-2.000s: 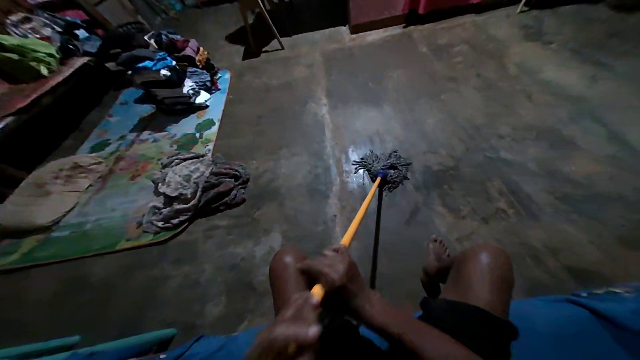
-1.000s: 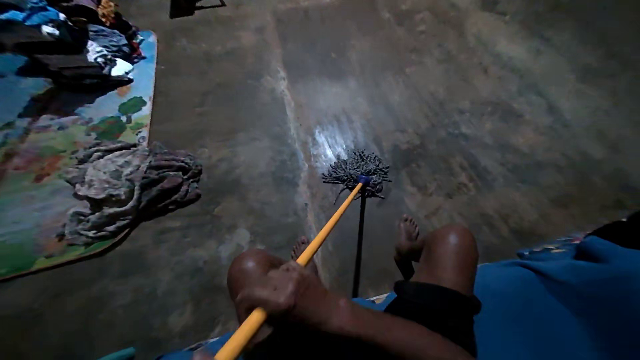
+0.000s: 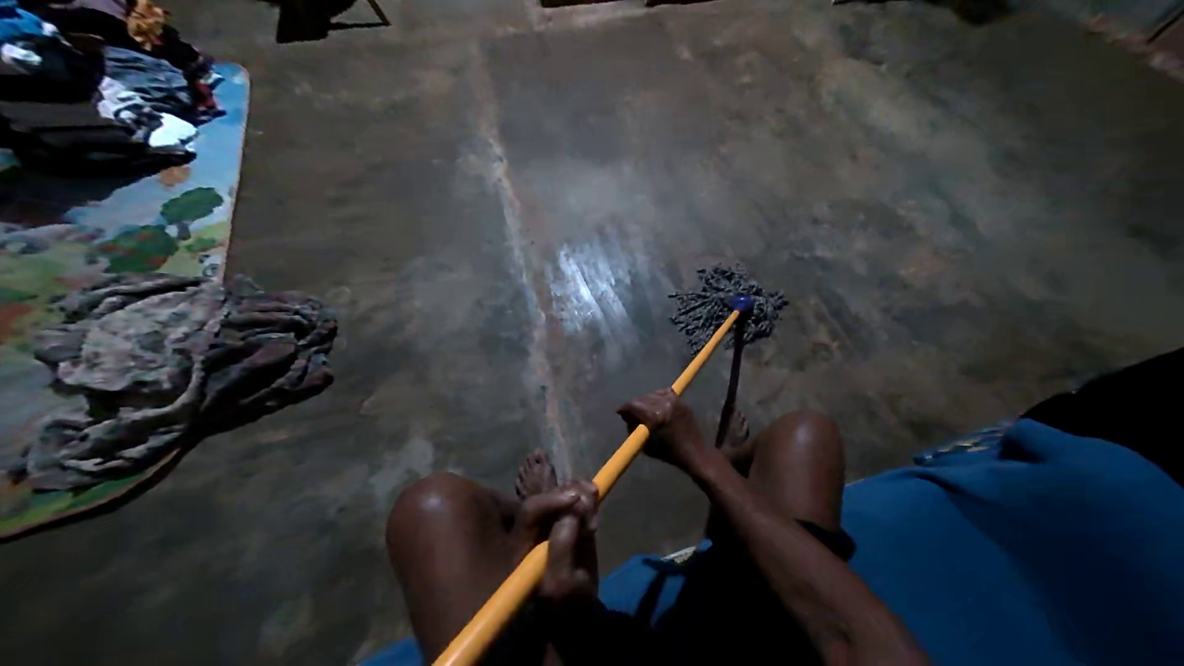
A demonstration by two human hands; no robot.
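A string mop with a grey head (image 3: 726, 305) and a blue socket rests on the concrete floor, right of the view's middle. Its yellow handle (image 3: 615, 467) slants down to the lower left, between my knees. My right hand (image 3: 661, 421) is wrapped around the handle, the nearer of the two to the mop head. Lower down the handle, my left hand (image 3: 561, 532) is closed on it above my left thigh. The mop head lies just beyond my right foot, and a dark shadow of the handle falls beside it.
At left, a crumpled grey cloth (image 3: 176, 370) lies partly on a patterned floor mat (image 3: 231, 148), with a pile of clothes (image 3: 102, 102) behind. Blue fabric (image 3: 1027, 536) covers the seat under me at right. Legs of a piece of furniture (image 3: 356, 14) stand at the top.
The mop head has moved to the right across the floor. My right hand is farther up the handle toward the head, and my left hand, barely visible one second ago, is in full view.
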